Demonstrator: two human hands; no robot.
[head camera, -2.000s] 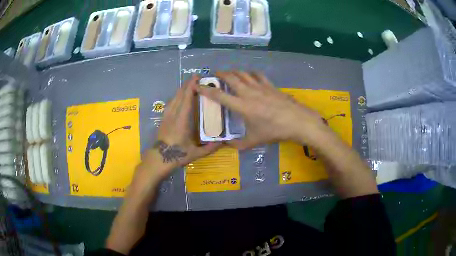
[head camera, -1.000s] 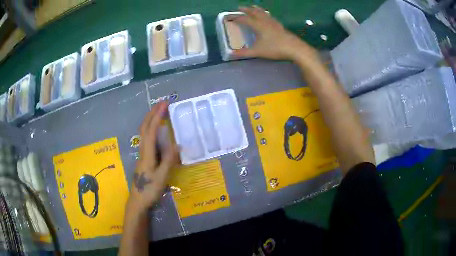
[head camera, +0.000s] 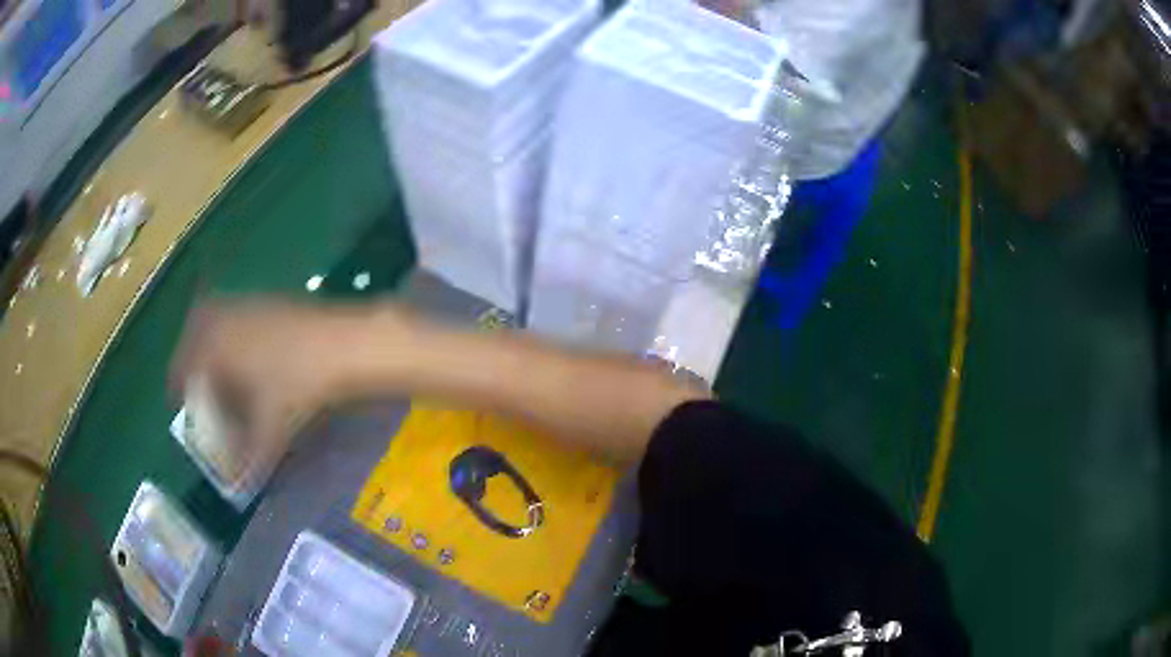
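My right hand (head camera: 257, 366) is blurred and lies over a filled tray (head camera: 212, 443) at the left; its fingers hide part of the tray, and I cannot tell whether they grip it. An empty white insert tray (head camera: 334, 603) with three wells lies on the grey carton at the bottom. A small reddish patch at the bottom edge beside it may be a fingertip of my left hand (head camera: 206, 646); the rest of that hand is out of the picture.
More filled trays (head camera: 164, 560) stand at the lower left. Tall empty tray stacks (head camera: 655, 193) rise beyond my right forearm, near a clear plastic bag (head camera: 848, 77) and a blue stool (head camera: 822, 238). White dots (head camera: 361, 280) lie on the green surface. The yellow-panelled carton (head camera: 424, 475) lies below my forearm.
The view has swung to the right, so the tray stacks stand centrally and the filled trays lie at the lower left. My left hand has almost left the picture. My right hand remains over a filled tray.
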